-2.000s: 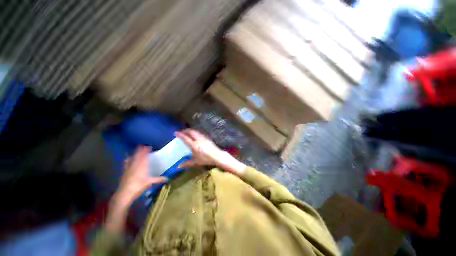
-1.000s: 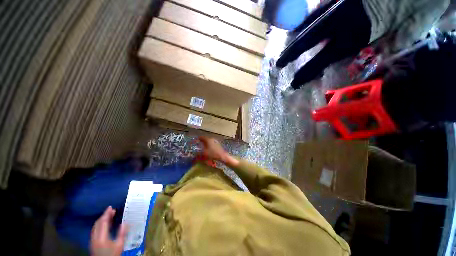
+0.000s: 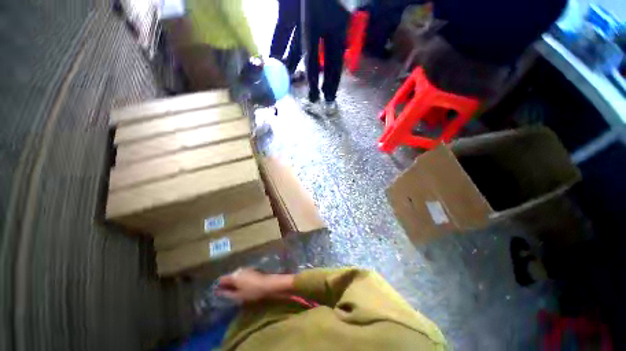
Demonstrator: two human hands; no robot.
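My right hand (image 3: pixel 244 284) is low in the picture, its arm in a mustard sleeve. It is small and blurred, with the fingers bent, and I cannot tell if it holds anything. Just beyond it, two brown cartons (image 3: pixel 185 259) with white barcode labels (image 3: pixel 220 247) lie low at the near end of a row. More closed brown cartons (image 3: pixel 185 188) stand side by side behind them. My left hand is out of the picture. A bit of blue cloth shows at the bottom edge.
Stacked flat cartons (image 3: pixel 41 171) fill the left side. An open large shipping carton (image 3: pixel 439 199) stands on the speckled floor (image 3: pixel 343 171) at right. A red stool (image 3: pixel 432 113) has a person in dark clothing by it. Other people's legs (image 3: pixel 326 55) and a blue round object (image 3: pixel 276 79) are at the back.
The view has swung up and to the right. The blue-white retail box and my left hand, seen at the lower left earlier, have left the picture. My right hand is still near the cartons.
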